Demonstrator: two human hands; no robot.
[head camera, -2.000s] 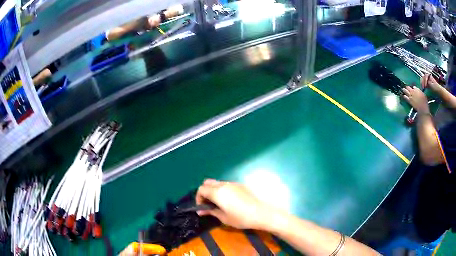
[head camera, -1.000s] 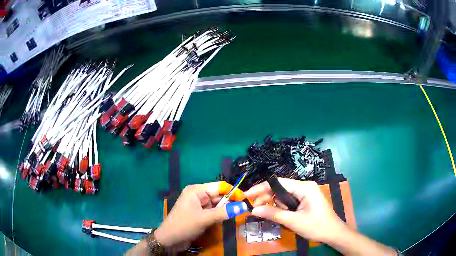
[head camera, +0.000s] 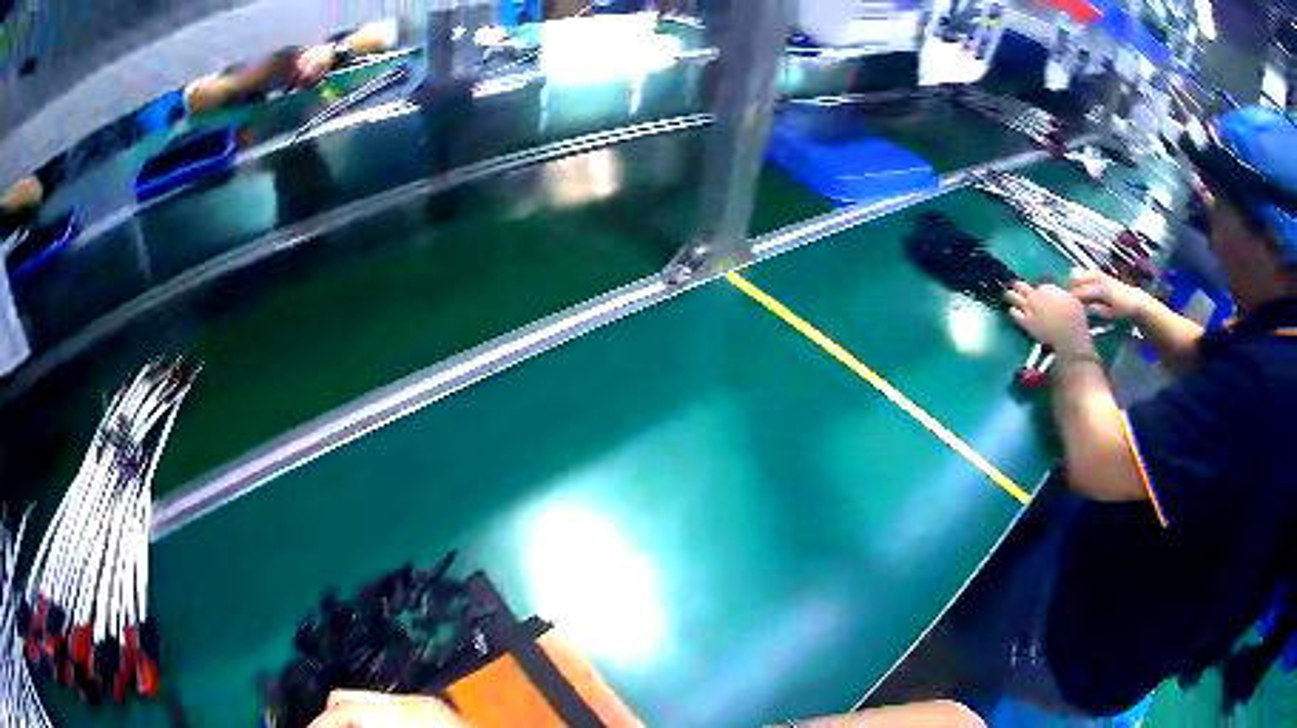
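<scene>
Small black connector housings (head camera: 373, 626) lie in a loose heap at the bottom left of centre. The orange base board (head camera: 515, 697) lies beside them, with black tape strips (head camera: 552, 680) over it, cut off by the lower edge. My right hand (head camera: 377, 711) shows only as a blurred sliver at the bottom edge, in front of the heap; its fingertips and anything in them are hidden. A piece of forearm shows further right at the bottom edge. My left hand is out of the picture. The metal fixture is not visible.
A bundle of white cables (head camera: 103, 533) with red/black ends lies at the left. A metal rail (head camera: 427, 384) crosses behind the green bench to an upright post (head camera: 733, 142). Beyond the yellow line (head camera: 882, 387), another person (head camera: 1181, 469) works with both hands near black pieces and white cables.
The view has swung up and right from the close work of a second ago. The board and heap now sit at the lower edge, my left hand is gone and my right is mostly cut off.
</scene>
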